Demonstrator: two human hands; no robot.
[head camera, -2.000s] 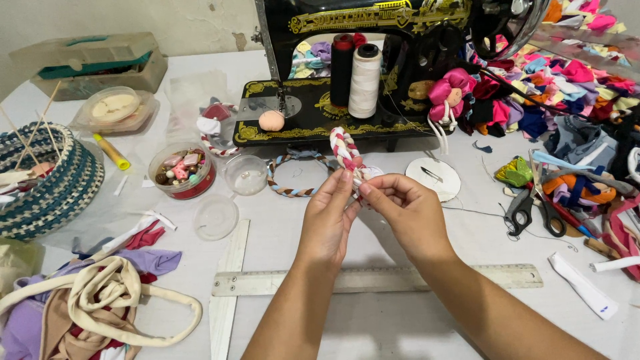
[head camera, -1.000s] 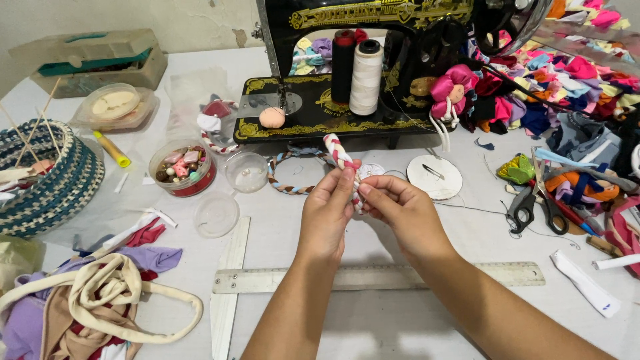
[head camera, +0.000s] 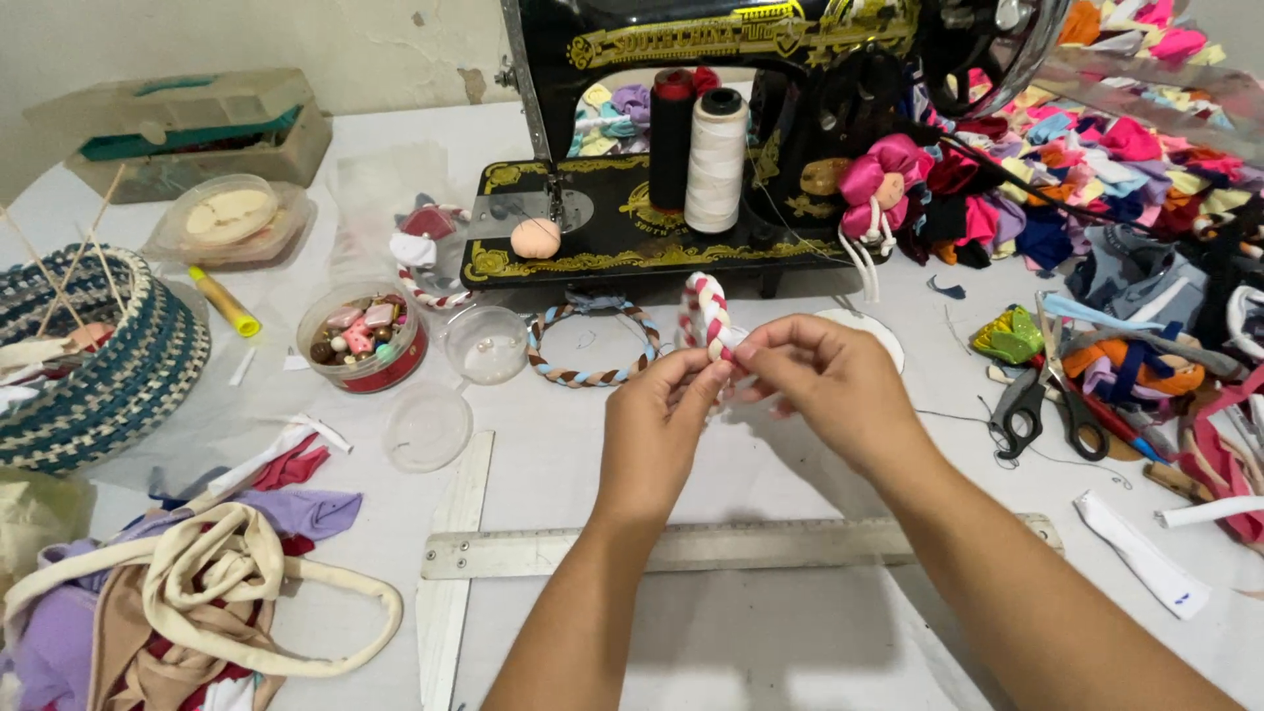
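A braided fabric band (head camera: 707, 308) in red, white and cream is held up in front of the sewing machine, its curved part rising above my fingers. My left hand (head camera: 664, 425) pinches its lower part between thumb and fingers. Just to the right, my right hand (head camera: 828, 380) has thumb and index finger closed at the same part of the band; whether a needle is there cannot be told. Behind the right fingers lies a white disc (head camera: 879, 336), partly hidden. A finished-looking braided ring (head camera: 592, 378) in brown and light blue lies left of my hands.
The sewing machine (head camera: 632, 247) carries black and white thread spools (head camera: 716, 163). A T-square (head camera: 691, 546) lies under my forearms. Scissors (head camera: 1037, 405) and fabric scraps (head camera: 1136, 143) are at right. A bead tub (head camera: 363, 336), woven basket (head camera: 128, 355) and cloth strips (head camera: 217, 592) are at left.
The braided band has turned between my hands, and its upper part now shows as a curved loop. Both hands stay close together at about the same place.
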